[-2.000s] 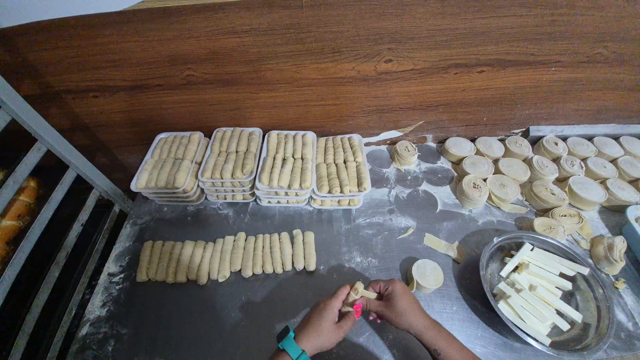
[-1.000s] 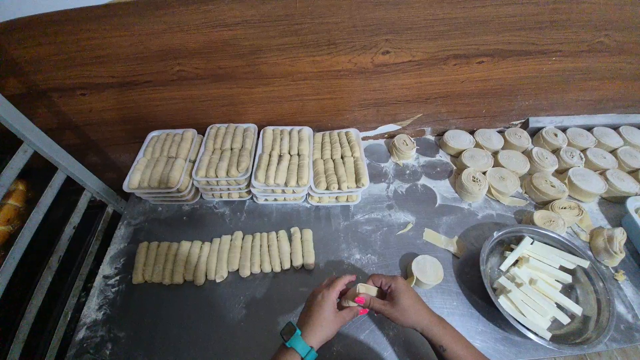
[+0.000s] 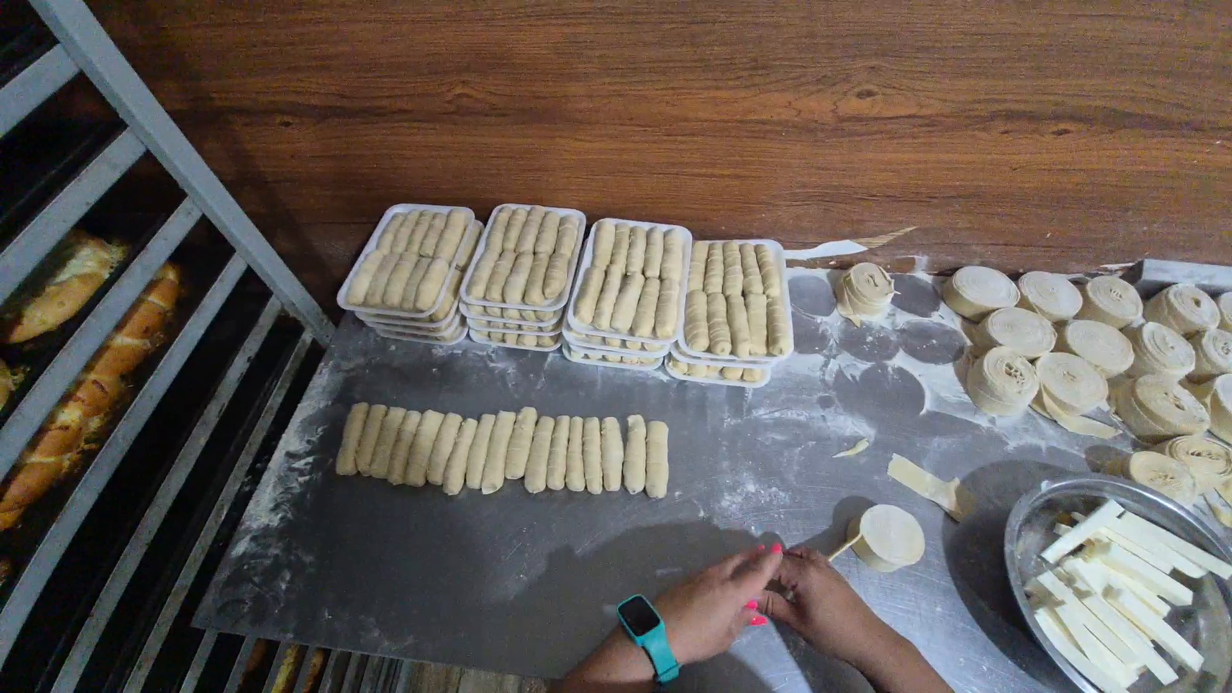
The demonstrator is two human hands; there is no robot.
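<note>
My left hand (image 3: pixel 724 599), with a teal watch on its wrist, and my right hand (image 3: pixel 813 592) meet low over the metal table, fingertips together. What is between their fingers is hidden. From the right hand a thin strip of dough leads to a rolled dough coil (image 3: pixel 888 537) standing just to the right. A row of dough-wrapped sticks (image 3: pixel 500 452) lies left of the hands. A steel bowl (image 3: pixel 1022 539) at the lower right holds white sticks, apparently cheese (image 3: pixel 1116 587). A loose dough strip (image 3: pixel 926 486) lies above the coil.
Stacked white trays (image 3: pixel 628 332) of dough sticks stand by the wooden wall (image 3: pixel 616 115). Many dough coils (image 3: pixel 1018 332) fill the right back, with a lone coil (image 3: pixel 865 289) nearer the trays. A metal rack (image 3: pixel 173 164) with baked bread (image 3: pixel 87 404) borders the left.
The piece of dough seen between my fingers a second ago is now hidden. A thin strip now shows between my right hand and the nearby coil. The view has shifted somewhat.
</note>
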